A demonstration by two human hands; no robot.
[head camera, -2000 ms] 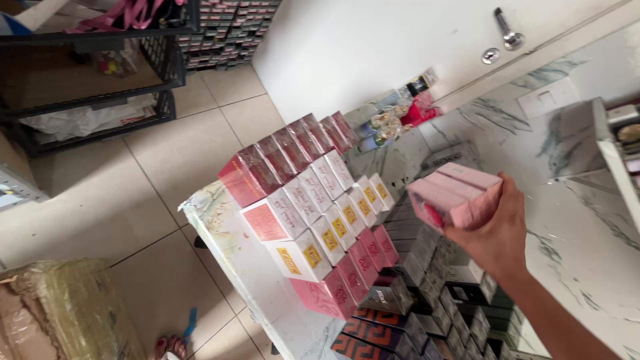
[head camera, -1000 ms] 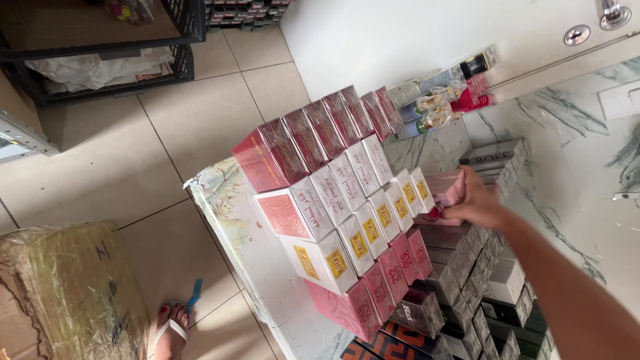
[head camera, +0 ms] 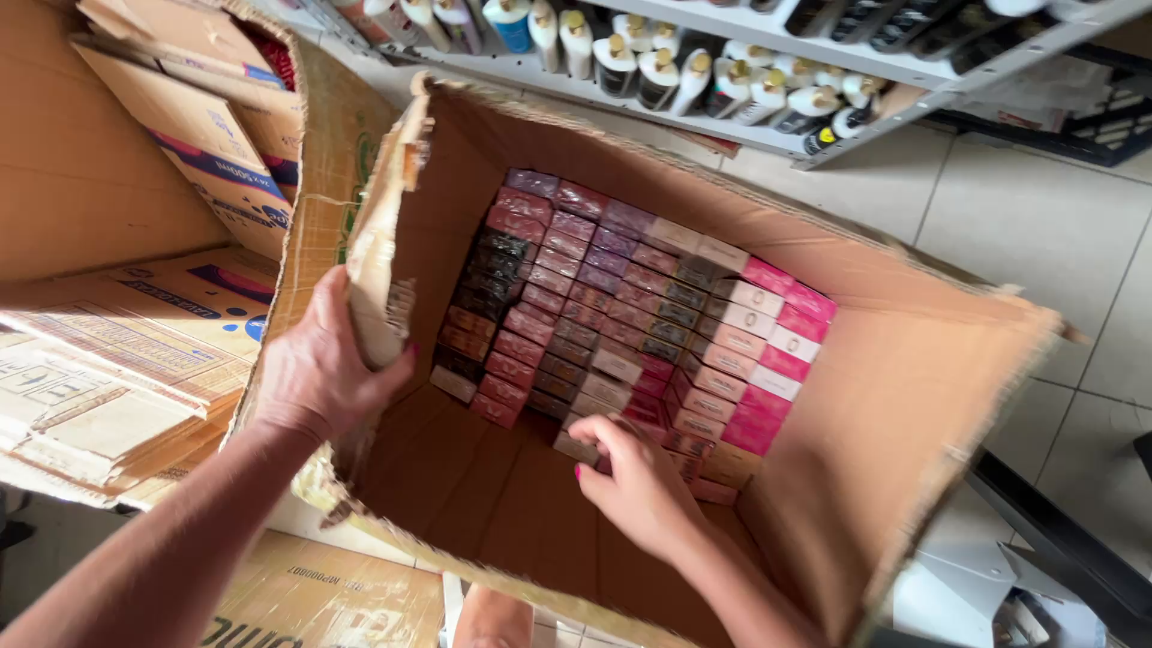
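Note:
A large open cardboard box [head camera: 909, 360] holds stacked rows of small boxed packages in shiny wrap. My left hand [head camera: 328, 360] grips the box's torn left rim, thumb inside. Inside, my right hand [head camera: 630, 477] reaches over the stacks with curled fingers, beside the grey-white packages [head camera: 605, 389]; its fingertips are partly hidden, and whether it touches a package cannot be told. Bright pink packages [head camera: 756, 421] stand at the right, pale peach ones [head camera: 720, 382] next to them, dark ones [head camera: 495, 270] and red ones [head camera: 508, 367] toward the left.
Another open carton [head camera: 297, 180] with flattened cardboard [head camera: 216, 135] adjoins at left. A grey metal shelf [head camera: 783, 135] with bottles [head camera: 657, 76] stands beyond the box. Tiled floor [head camera: 999, 216] shows at right, near a black bar [head camera: 1071, 540]. More printed cardboard [head camera: 333, 589] lies below.
The view has swung from the marble-patterned counter to the open carton. Earlier, a hand held pink boxes over the counter, then reached among the stacks there; no pink boxes show in my right hand now.

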